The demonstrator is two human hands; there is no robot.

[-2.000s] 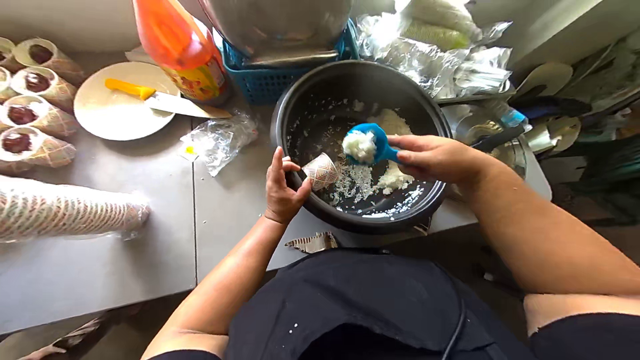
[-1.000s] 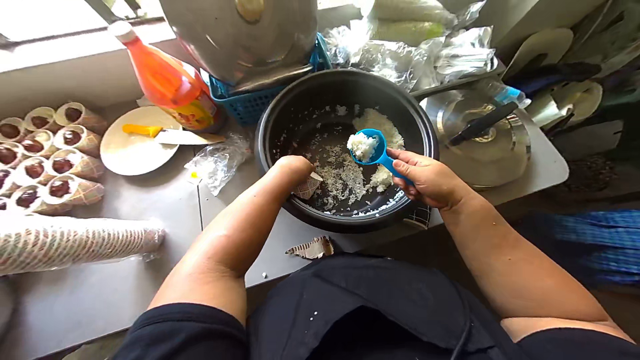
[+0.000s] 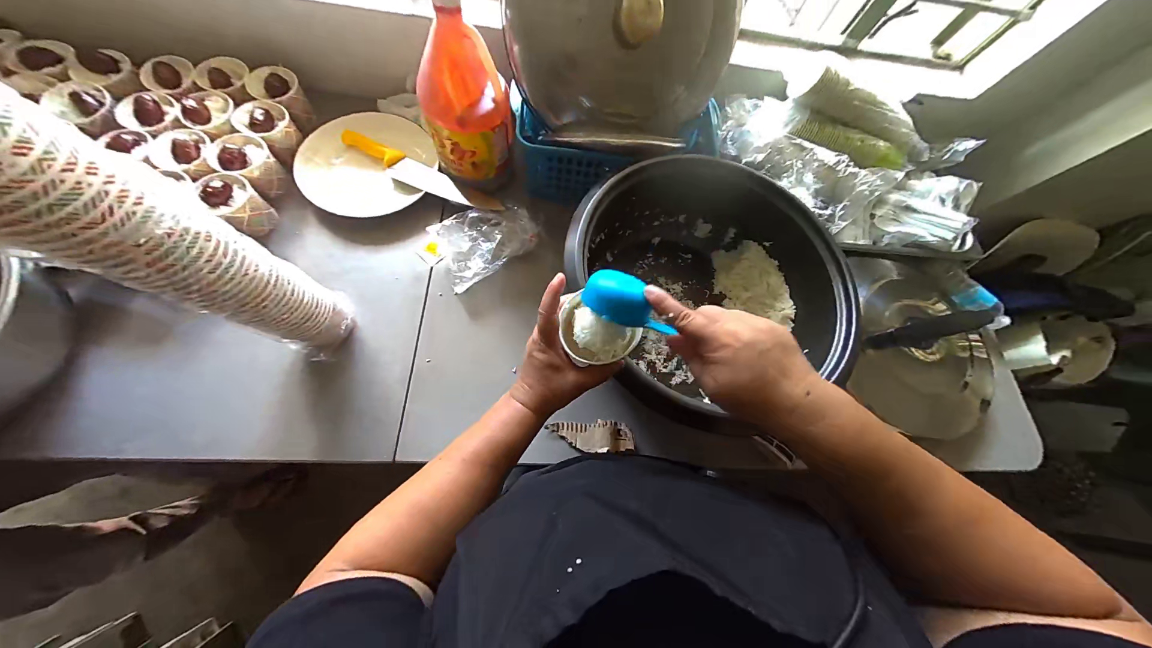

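My left hand (image 3: 560, 364) holds a paper cup (image 3: 576, 349) with white rice (image 3: 598, 333) in it, at the near left rim of a large black pot (image 3: 850, 315). In my right hand (image 3: 742, 355) is a blue plastic scoop (image 3: 617, 297), tipped over the mouth of the cup. More cooked rice (image 3: 754, 281) lies in the pot, heaped on its right side, with grains scattered over the bottom. The inside of the scoop is hidden.
Filled paper cups (image 3: 232, 157) stand at the back left, behind a long stack of paper cups (image 3: 180, 225). A plate (image 3: 337, 184) bears a yellow-handled knife (image 3: 423, 175). An orange bottle (image 3: 463, 108), blue basket (image 3: 567, 171), plastic bag (image 3: 486, 241) and metal lid (image 3: 918, 378) surround the pot.
The scoop, upright and full of rice above the pot a second ago, is now tipped over the cup. My left hand has come out of the pot to its rim. The view has shifted.
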